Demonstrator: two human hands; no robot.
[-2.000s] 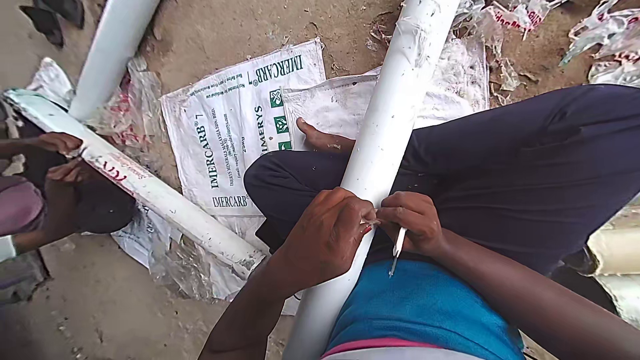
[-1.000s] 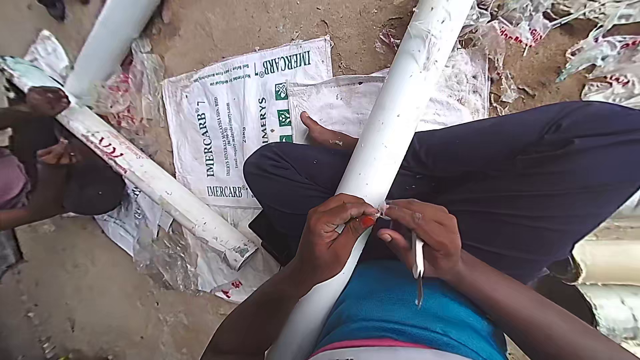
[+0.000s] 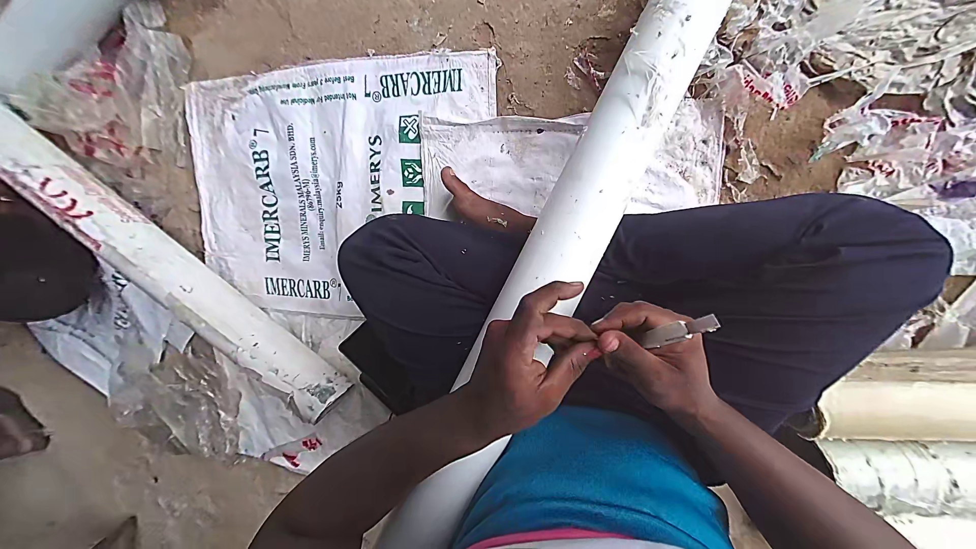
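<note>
A long white tube (image 3: 587, 198) runs diagonally over my crossed legs, from the top of the view down past my left side. My left hand (image 3: 526, 358) is over the tube, its thumb and index fingertips pinched together against the fingertips of my right hand. Whatever small piece lies between the fingertips is too small to make out. My right hand (image 3: 659, 358) holds a thin light-coloured blade-like tool (image 3: 679, 331) between its fingers, the flat end pointing right.
Printed white woven sacks (image 3: 305, 175) lie on the ground under the tube. At the left is another white tube (image 3: 175, 267) beside a person's dark-clad knee. Crumpled plastic film (image 3: 900, 122) lies at the upper right, and pale rolls (image 3: 900, 410) at the lower right.
The tool in my right hand has swung from pointing down to pointing right. The other person's hands, seen earlier on the left tube, are out of view. The view has shifted somewhat.
</note>
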